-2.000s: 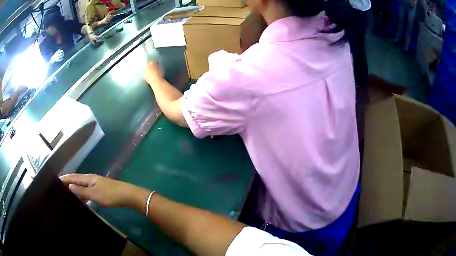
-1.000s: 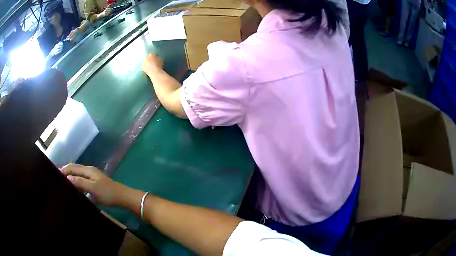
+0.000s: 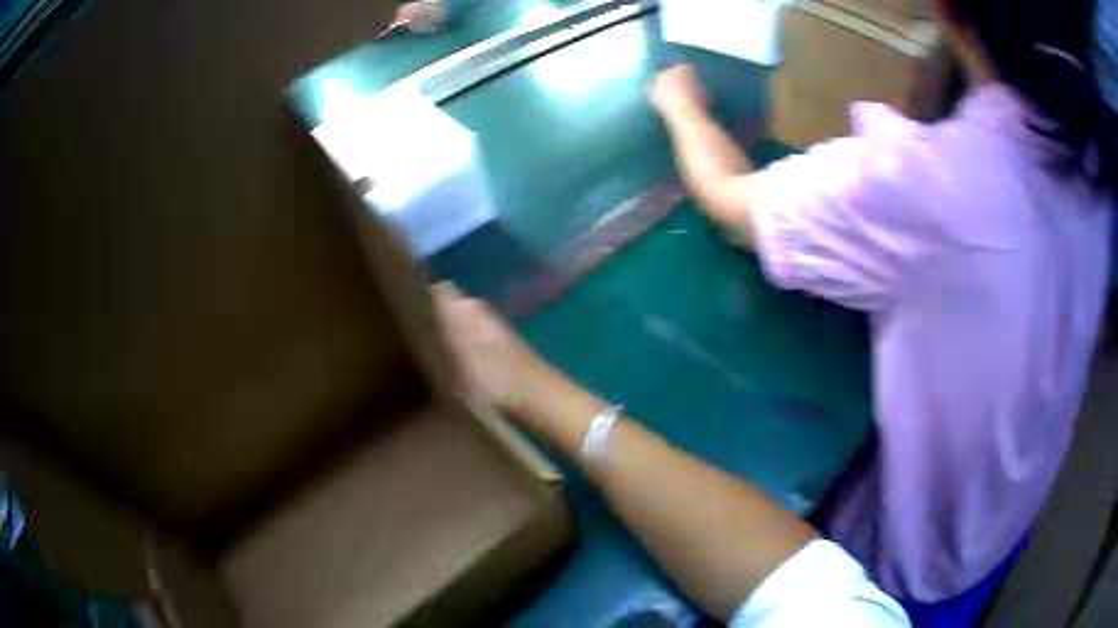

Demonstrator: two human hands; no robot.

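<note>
An open brown mailer box [image 3: 380,528] fills the left and lower left. Its tall lid [image 3: 184,245] stands up, and the visible part of its inside is bare. My right hand [image 3: 476,350], with a bracelet at the wrist, is at the box's right side and holds its edge. The fingers are blurred and partly hidden. My left hand is not in view. A white foam block [image 3: 429,172] lies on the green belt just beyond the box.
A person in a pink shirt [image 3: 981,294] is close on the right, with a forearm resting on the belt. A brown carton [image 3: 846,76] and another white block [image 3: 723,27] are at the back. A metal rail [image 3: 527,52] runs along the belt's far side. Another person's hand [image 3: 421,16] shows at the top.
The view has swung left and down. The dark box has tilted open, so its inside now shows. My right hand has stayed against its side. The large floor carton has mostly left view.
</note>
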